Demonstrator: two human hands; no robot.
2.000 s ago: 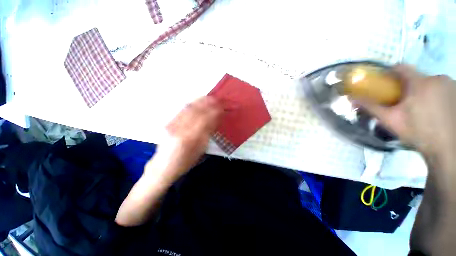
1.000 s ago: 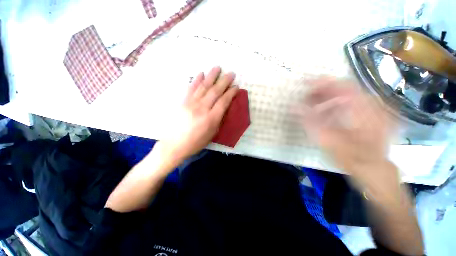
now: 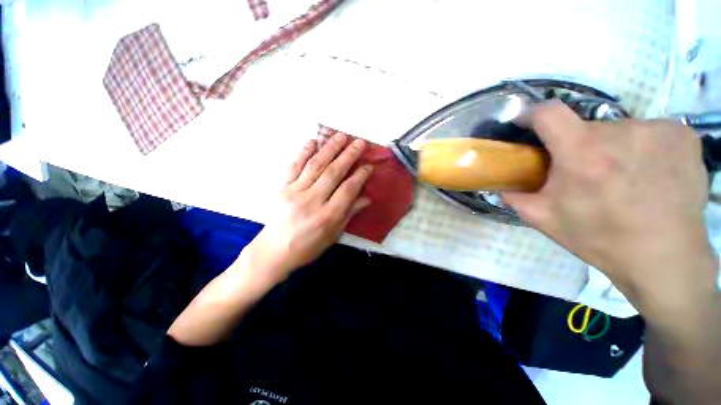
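A red pocket piece (image 3: 389, 198) lies plain side up on the white table, with a bit of plaid showing at its upper left corner. My left hand (image 3: 316, 198) lies flat on its left part, fingers slightly spread, hiding that part. My right hand (image 3: 617, 182) grips the yellow-brown wooden handle (image 3: 482, 164) of the shiny steam iron (image 3: 474, 119). The iron's pointed tip meets the piece's upper right edge. Whether the tip rests on the cloth or just beside it, I cannot tell.
A plaid pocket (image 3: 152, 87) lies flat at the left, touching or close to a crinkled plaid strip (image 3: 273, 43). A short plaid end (image 3: 258, 8) is at the top edge. Dark clothing (image 3: 103, 293) is heaped below left. Yellow and green loops (image 3: 589, 322) hang below the table edge at right.
My right hand was empty and blurred over the table one second ago; it now holds the iron, which has moved left to the red piece. My left hand has stayed on the piece.
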